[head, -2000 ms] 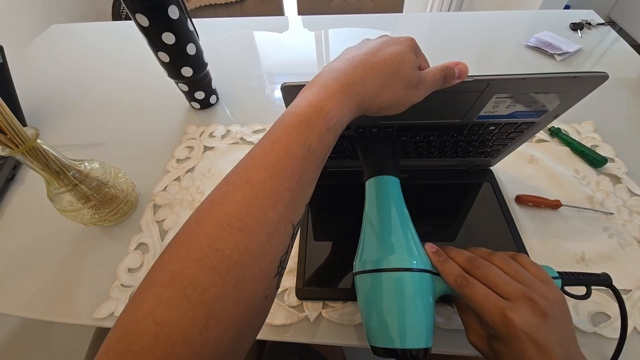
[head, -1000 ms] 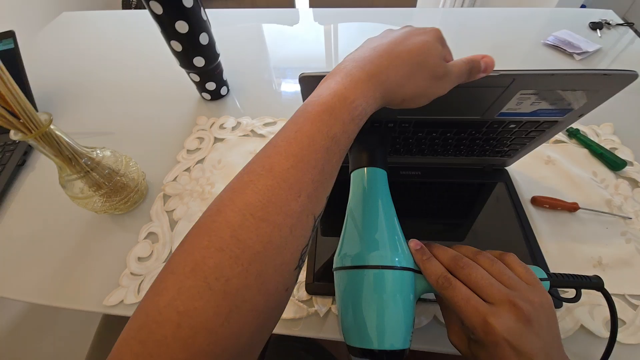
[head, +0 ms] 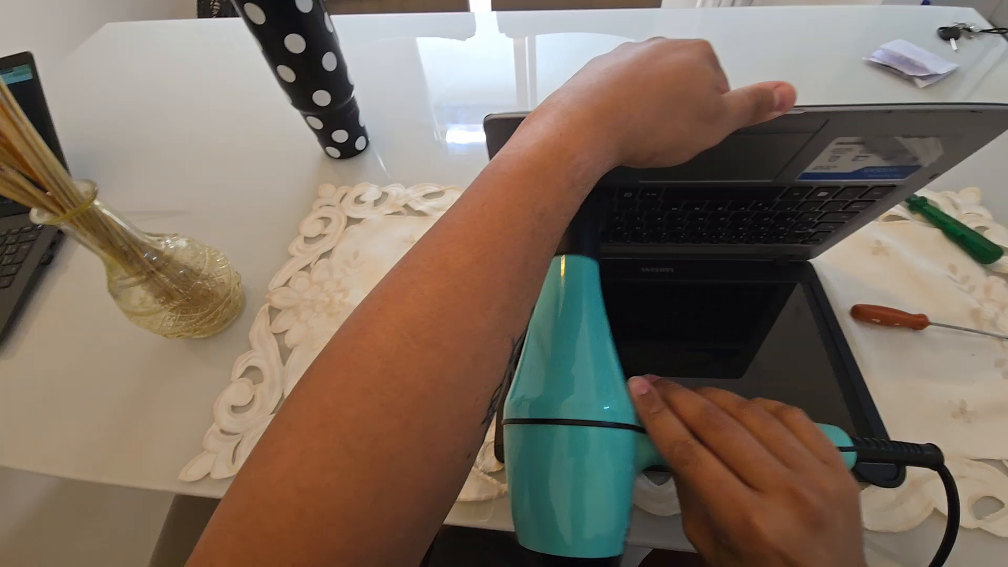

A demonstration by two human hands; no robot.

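Note:
A turquoise hair dryer [head: 579, 378] points away from me, its black nozzle near the keyboard of an opened laptop [head: 732, 213]. My right hand [head: 756, 465] is closed around the dryer's handle at the lower right. The laptop's screen half [head: 787, 339] lies face up on the cloth, and its keyboard half stands tilted up behind it. My left hand [head: 661, 102] grips the top edge of that keyboard half, its thumb over the rim. My left forearm crosses the view and hides part of the laptop. The fingertips of my left hand are hidden behind the edge.
A cream openwork placemat [head: 291, 299] lies under the laptop. To the right are a red-handled screwdriver [head: 890, 316] and a green-handled tool [head: 957, 230]. Folded paper [head: 913, 63] and keys [head: 953, 33] lie at the back right. A polka-dot tumbler [head: 315, 87], glass vase with sticks [head: 177, 283] and another laptop [head: 24, 244] stand left.
Against the laptop, the dryer's body has swung a little leftward since the oldest frame. Both hands keep their holds. The view has shifted slightly.

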